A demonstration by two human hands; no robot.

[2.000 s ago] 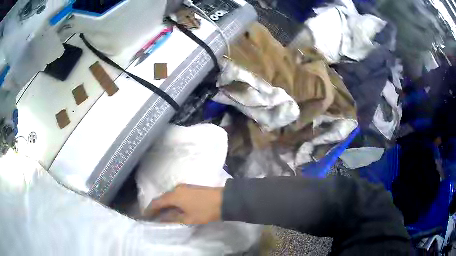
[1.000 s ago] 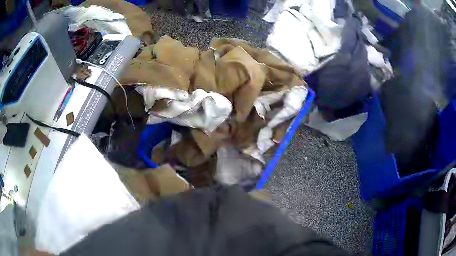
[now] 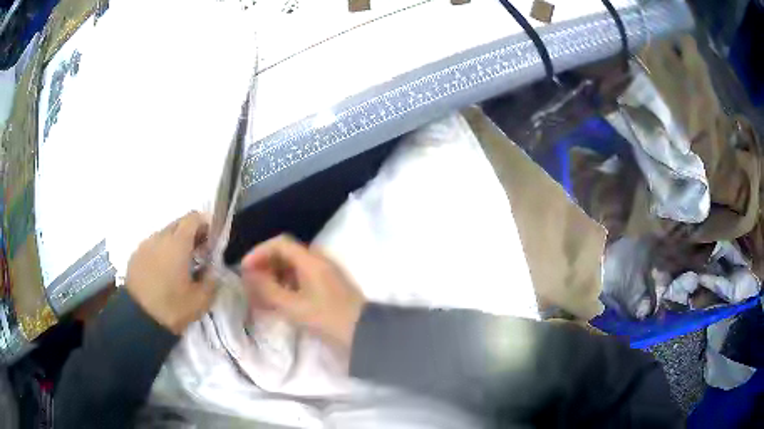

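Observation:
White fabric point(image 3: 427, 235) lies over the lap and up to the table's front edge, with a brown panel point(image 3: 544, 226) along its right side. My left hand point(image 3: 172, 268) is closed on a folded edge of the white fabric at the table's front edge. My right hand point(image 3: 301, 289) is just right of it, blurred, thumb and fingertips bent together at the fabric; whether it grips the cloth cannot be told. A fabric fold stands up from the left hand over the table.
The white table has a grey edge ruler point(image 3: 360, 113) along its front. Small brown patches point(image 3: 542, 10) lie at the top, with black straps point(image 3: 534, 42) across the edge. A blue plastic crate point(image 3: 695, 325) heaped with brown and white pieces stands at right.
The view has swung back left from the crate to the table front. Both hands now show together at the white fabric, and a brown panel shows beside it.

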